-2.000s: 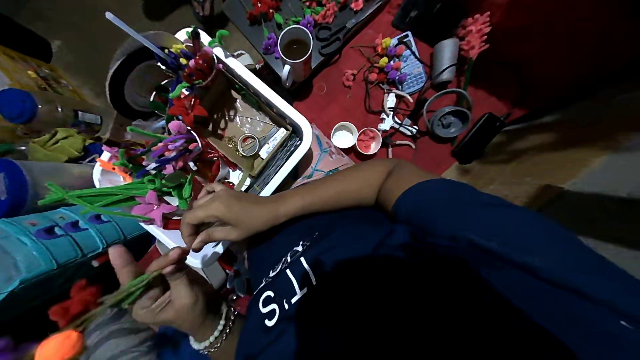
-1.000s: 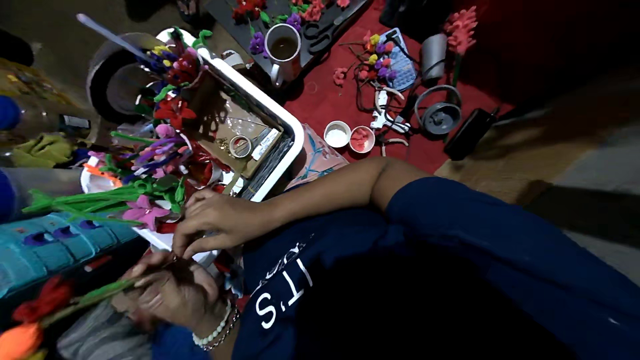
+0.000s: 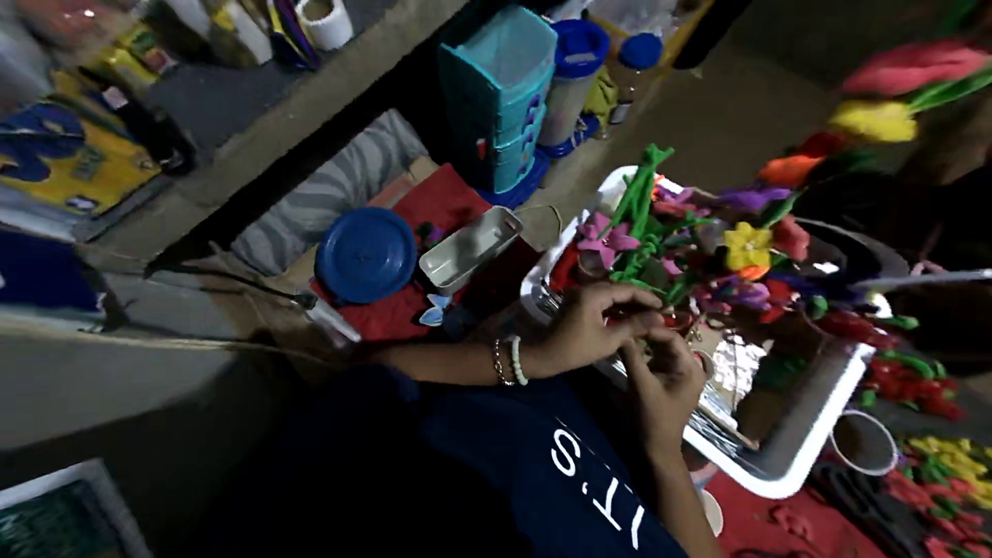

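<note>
My left hand (image 3: 601,329), with two bracelets at the wrist, reaches over the near rim of a white plastic tray (image 3: 825,418). Its fingertips meet those of my right hand (image 3: 666,376), thumb and fingers bent. Something small and red shows by the left fingers; whether either hand grips it is unclear. Just beyond are green fuzzy stems (image 3: 639,194), a pink fuzzy-wire flower (image 3: 607,240) and a yellow flower (image 3: 748,246). More flowers, pink, yellow and orange, rise toward the upper right; their lower ends are hidden among the others.
Left of the tray are a grey-white oblong container (image 3: 471,249), a blue round lid (image 3: 366,254) and a blue butterfly shape (image 3: 435,310) on red cloth. Behind stands a teal drawer unit (image 3: 504,101). A white mug (image 3: 864,442) stands near the tray's right corner, with flower bunches beyond.
The view has swung strongly to the left and turned. The stems with red and orange flowers that my left hand held no longer show plainly in it. Both hands are still close together.
</note>
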